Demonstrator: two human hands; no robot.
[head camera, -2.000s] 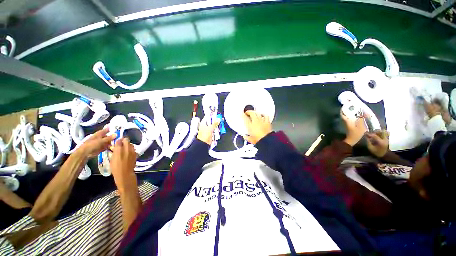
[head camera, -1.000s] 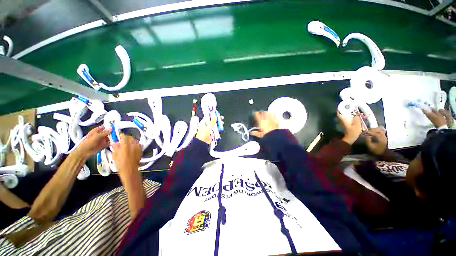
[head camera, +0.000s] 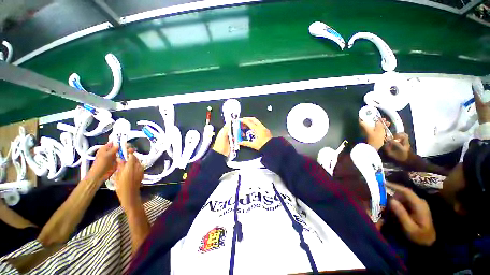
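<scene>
A white curved device (head camera: 231, 110) with a blue strip on its end stands out between my hands in front of my chest. My left hand (head camera: 222, 140) holds its side from the left. My right hand (head camera: 256, 133) is closed in at the blue strip from the right, with small dark and white bits at its fingers. The device's lower part runs down toward my clothing and is partly hidden. A white roll (head camera: 308, 123) with a centre hole lies flat on the black bench, right of my hands.
Piled white devices (head camera: 53, 147) lie at left beside a person's hands (head camera: 114, 164). At right, people's hands work on devices, and one device with a blue strip (head camera: 370, 172) is near my right sleeve. A red stick (head camera: 209, 115) lies beyond. The green belt (head camera: 215, 53) carries more devices.
My right hand has come from the roll to the device in my left hand. The roll now lies farther right. Belt devices have shifted left. A blue-striped device has appeared near my right arm.
</scene>
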